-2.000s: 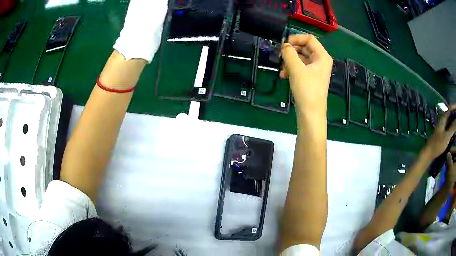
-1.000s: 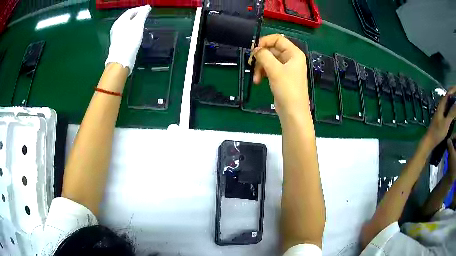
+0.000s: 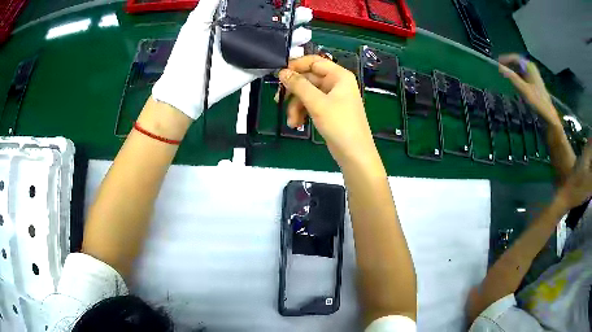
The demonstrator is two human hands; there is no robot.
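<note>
My left hand [image 3: 188,74], in a white glove, holds a black phone middle frame [image 3: 256,16] from behind at the top of the view. A matte black sheet [image 3: 254,47] lies across this frame. My right hand [image 3: 318,91] is bare; its thumb and forefinger pinch at the frame's right edge, by the sheet's corner. Whether a small part is between them cannot be told. Another phone housing [image 3: 311,249] with shiny film lies on the white work sheet [image 3: 201,240].
Several middle frames [image 3: 422,120] stand in a row on the green surface. A red tray [image 3: 337,14] is at the far side, a white tray [image 3: 39,220] at the left edge. Another person's arms [image 3: 519,253] reach in from the right.
My gloved hand has moved right and now holds the frame, which was over by my right hand. My right hand has moved left. Another person's raised hand has appeared at right.
</note>
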